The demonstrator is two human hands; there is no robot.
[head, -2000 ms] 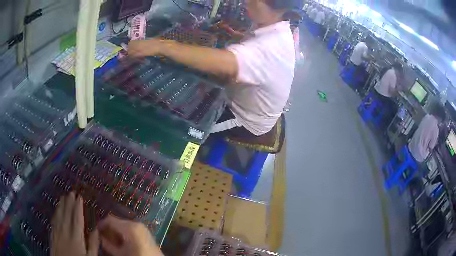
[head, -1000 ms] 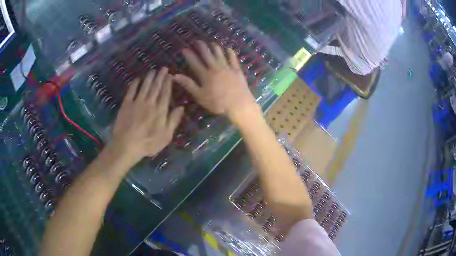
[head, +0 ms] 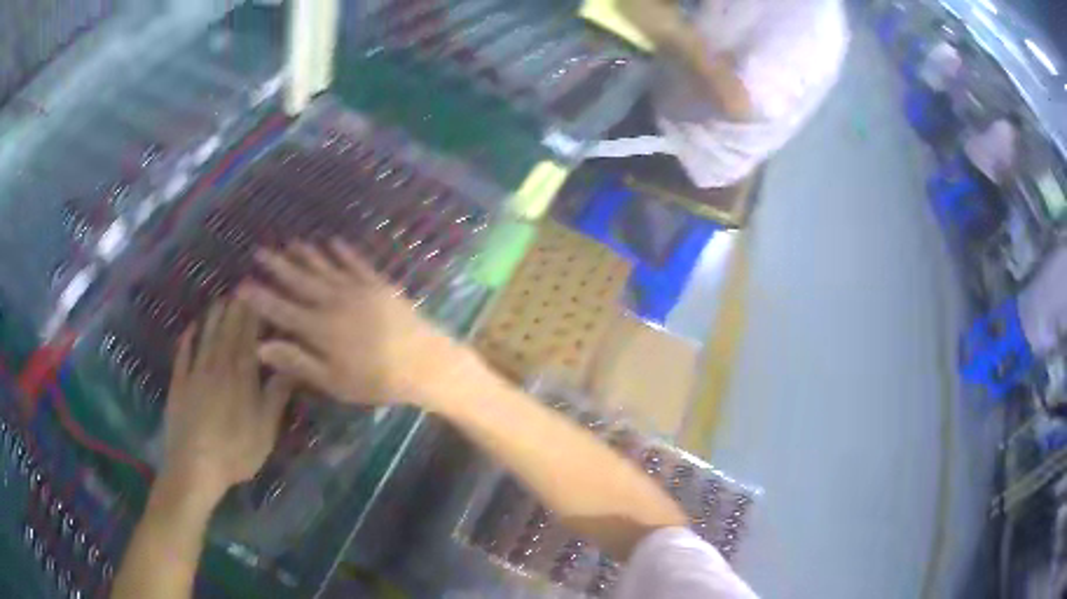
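A clear blister tray (head: 386, 176) lies on the green bench in front of me, with rows of dark, shiny-rimmed wired components in its pockets. My left hand (head: 222, 398) is flat over the lower left part of the tray, fingers slightly apart. My right hand (head: 339, 328) is flat over the middle of the tray, fingers spread, its fingertips close to my left fingertips. I see nothing held in either hand. The frame is blurred, so whether the palms touch the components cannot be told. The components under the hands are hidden.
A red wire (head: 94, 439) lies left of the tray. A perforated board (head: 556, 298), a plain brown sheet (head: 647, 372) and another filled tray (head: 708, 503) are beside the bench at right. A seated coworker (head: 749, 82) holds something yellow. A pale frame post (head: 311, 53) stands behind the tray.
Since one second ago the view has swung, so tray and hands appear further left. My hands remain over the tray and are now closer together. The coworker's arm and yellow item have come into view.
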